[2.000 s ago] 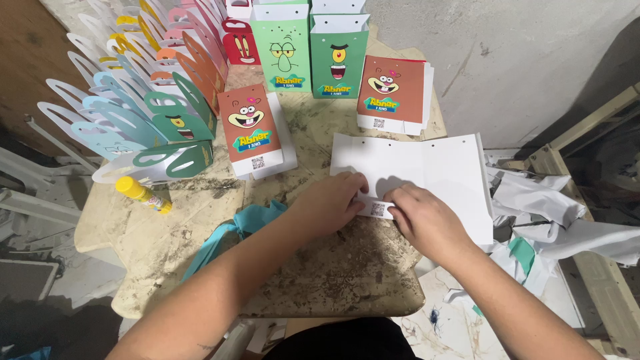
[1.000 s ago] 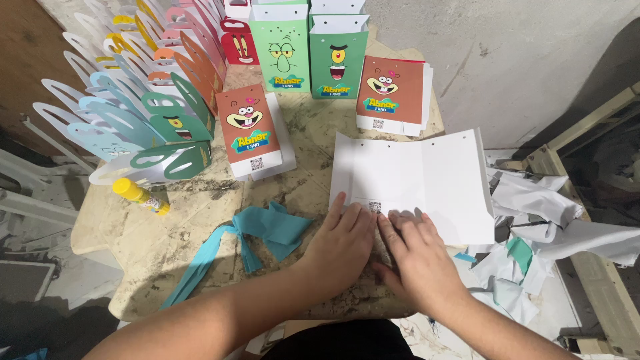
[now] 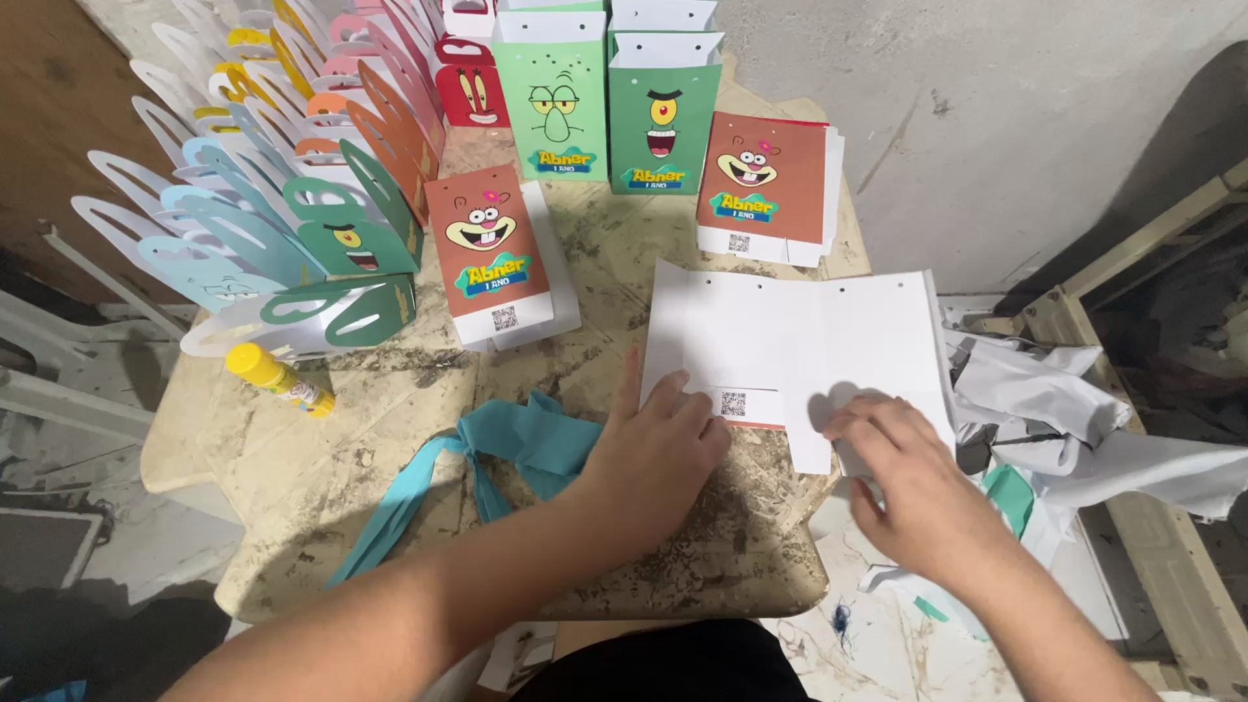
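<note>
A punched white paper bag blank (image 3: 809,331) lies plain side up on the worn table, its bottom flap with a printed code folded up. My left hand (image 3: 668,458) rests by the blank's lower left corner, fingers spread. The fingers of my right hand (image 3: 877,444) are bent over the lower right flaps; whether they pinch the paper is hard to tell. Left of the blank lies a flat brown squirrel-face bag (image 3: 492,244), and behind it a stack of similar brown bags (image 3: 765,185). Teal cloth (image 3: 531,439) lies beside my left wrist.
A yellow glue stick (image 3: 280,380) lies at the table's left. Handled paper boxes (image 3: 361,234) crowd the back left, next to a light green bag (image 3: 553,97) and a dark green bag (image 3: 666,117). White scraps (image 3: 1063,400) are heaped off the right edge, near a wooden frame (image 3: 1131,526).
My right hand has moved right, from the code-printed bottom flap to the lower right flaps. My left hand has shifted to the left corner. The printed flap lies folded up, uncovered by fingers.
</note>
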